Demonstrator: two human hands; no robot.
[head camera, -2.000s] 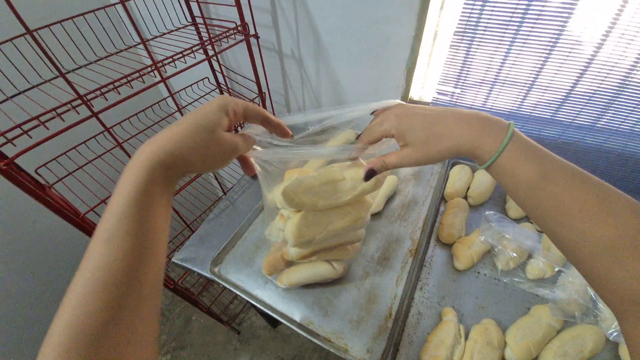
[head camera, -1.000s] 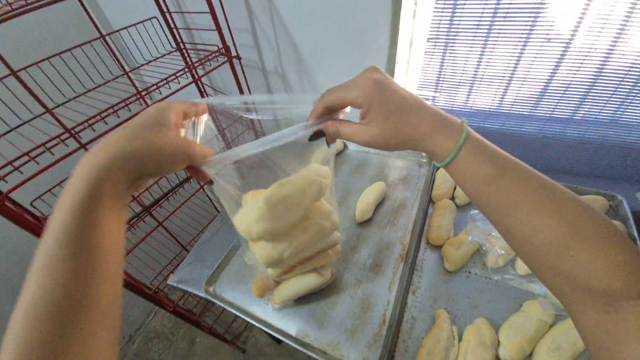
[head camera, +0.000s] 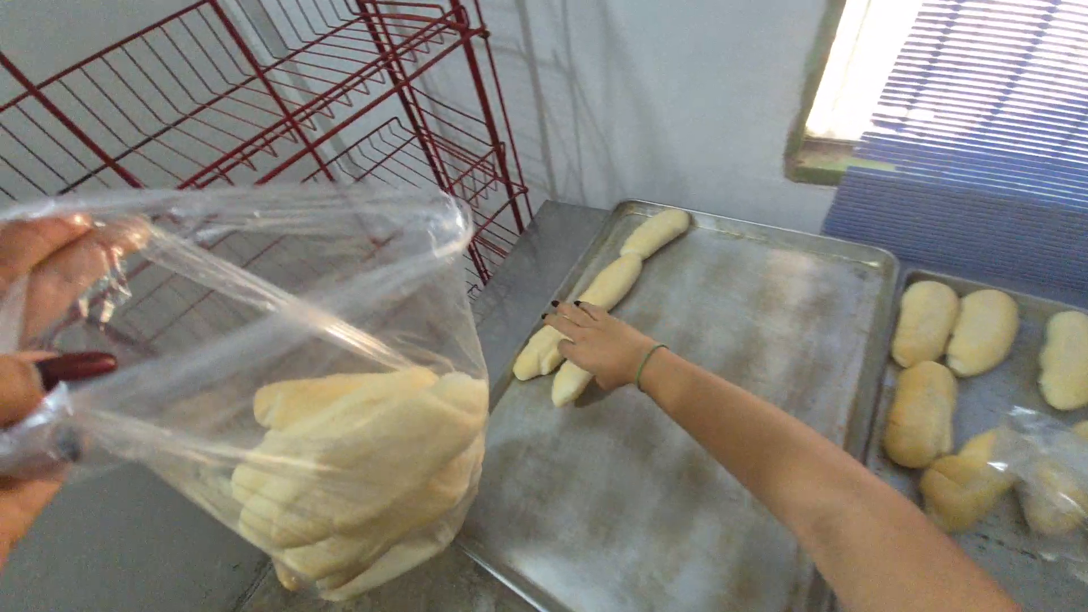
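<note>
At the left edge my left hand (head camera: 42, 340) grips the rim of a clear plastic bag (head camera: 340, 314), raised off the tray. Several long bread rolls (head camera: 365, 467) lie stacked in the bottom of the bag. My right hand (head camera: 603, 344), with a green band at the wrist, reaches down to the metal baking tray (head camera: 714, 459). Its fingers rest on a pale bread roll (head camera: 574, 382); whether they are closed around it cannot be told. Further rolls (head camera: 616, 280) lie end to end along the tray's left side, one partly beneath the fingers.
A red wire rack (head camera: 382, 76) stands at the upper left. To the right, a second tray (head camera: 875, 408) holds several rolls (head camera: 922, 416) and another clear plastic bag (head camera: 1037, 459). Behind are a pale wall and a window with a blue slatted blind (head camera: 960, 195).
My right hand has let go of the bag's rim and moved down to the rolls on the tray. My left hand has carried the filled bag left, off the tray.
</note>
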